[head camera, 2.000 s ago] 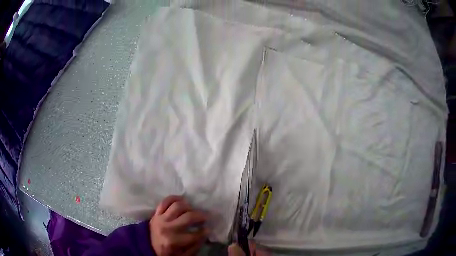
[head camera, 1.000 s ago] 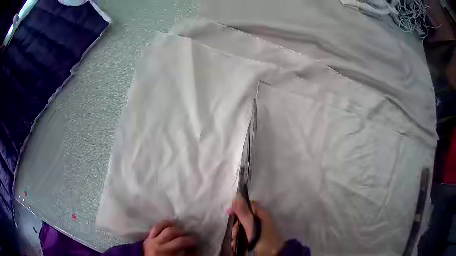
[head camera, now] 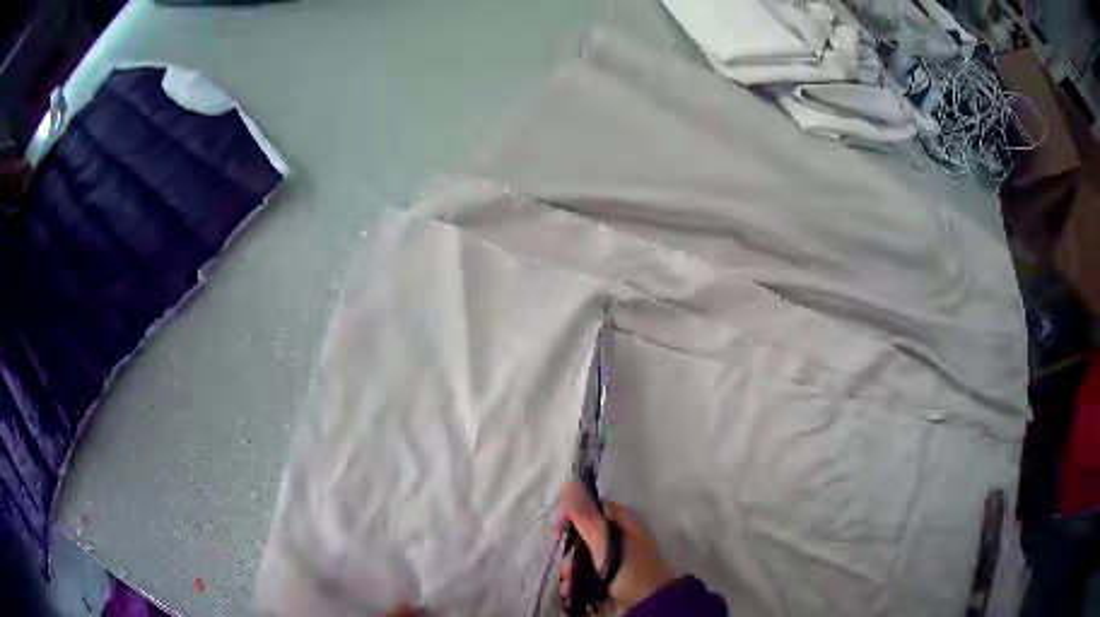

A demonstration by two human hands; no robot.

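Off-white cloth [head camera: 398,398] lies in wrinkled, overlapping layers over the middle and right of the table. My right hand [head camera: 621,548] is closed around the black handles of the long silver shears [head camera: 591,422]. The blades point away from me, nearly together, with their tips near the top of a straight cut line in the cloth. My left hand [head camera: 404,611] is almost wholly cut off by the bottom edge; only a small blurred bit shows on the cloth, so its grip is hidden. The yellow snips are not visible.
A dark quilted panel [head camera: 133,181] lies on the left of the pale table [head camera: 338,97]. Folded cloth pieces [head camera: 784,48] and a tangled cord bundle [head camera: 971,115] lie at the far right. A dark bar weight [head camera: 988,554] rests on the cloth at the right. Purple fabric [head camera: 127,599] hangs at bottom left.
The shears moved forward along the cut line and their blades are closer together. The view shifted, showing more of the far table. My left hand has slipped mostly below the picture.
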